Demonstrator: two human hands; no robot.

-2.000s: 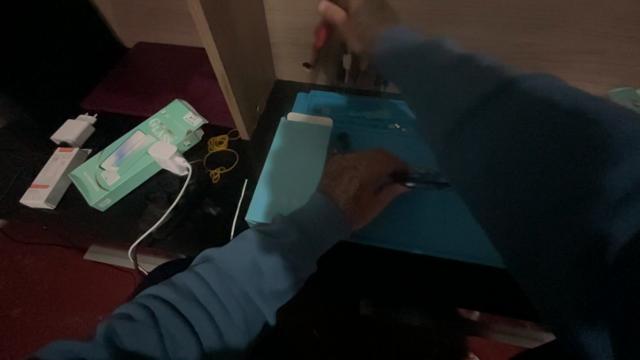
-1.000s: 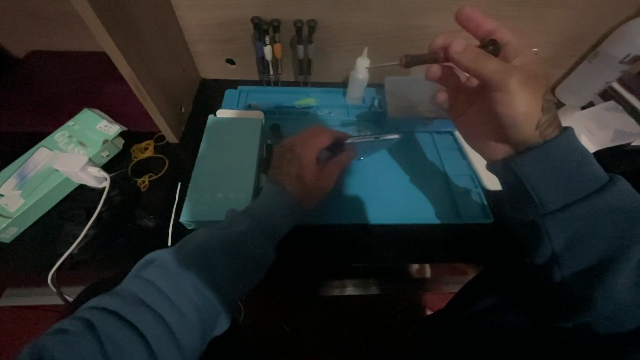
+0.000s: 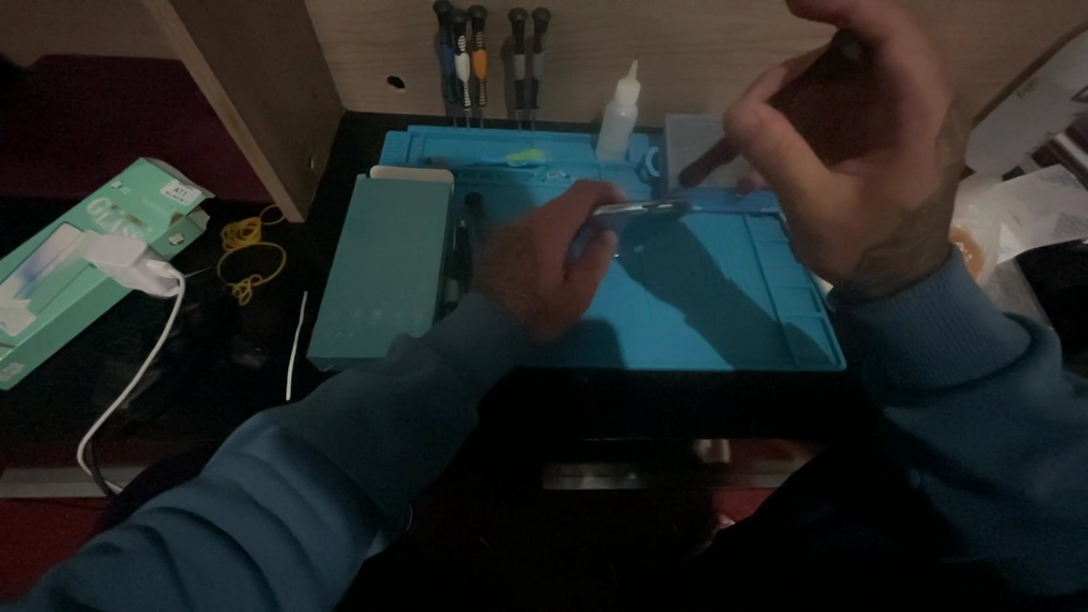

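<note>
My left hand [image 3: 548,259] grips a thin, flat device [image 3: 639,209], perhaps a phone, by its left end and holds it edge-on above a blue silicone work mat [image 3: 714,280]. My right hand [image 3: 850,144] is raised at the upper right, its fingers curled around a screwdriver [image 3: 710,161]. The driver's dark reddish handle points down and left toward the far end of the device, and its tip cannot be made out. A teal box [image 3: 387,263] lies on the mat's left part. Between the box and my left hand lies a dark tool [image 3: 461,255], partly hidden.
Several screwdrivers [image 3: 479,59] stand against the wooden back panel. A white dropper bottle [image 3: 619,115] and a clear plastic box [image 3: 697,144] are at the mat's back. At left lie a green glass-protector box [image 3: 93,246], a white charger [image 3: 134,262] with cable, and yellow cord [image 3: 252,255].
My right hand has come down from near the back panel with the screwdriver, which has turned from roughly level to slanting. My left hand still holds the device. The view has shifted noticeably.
</note>
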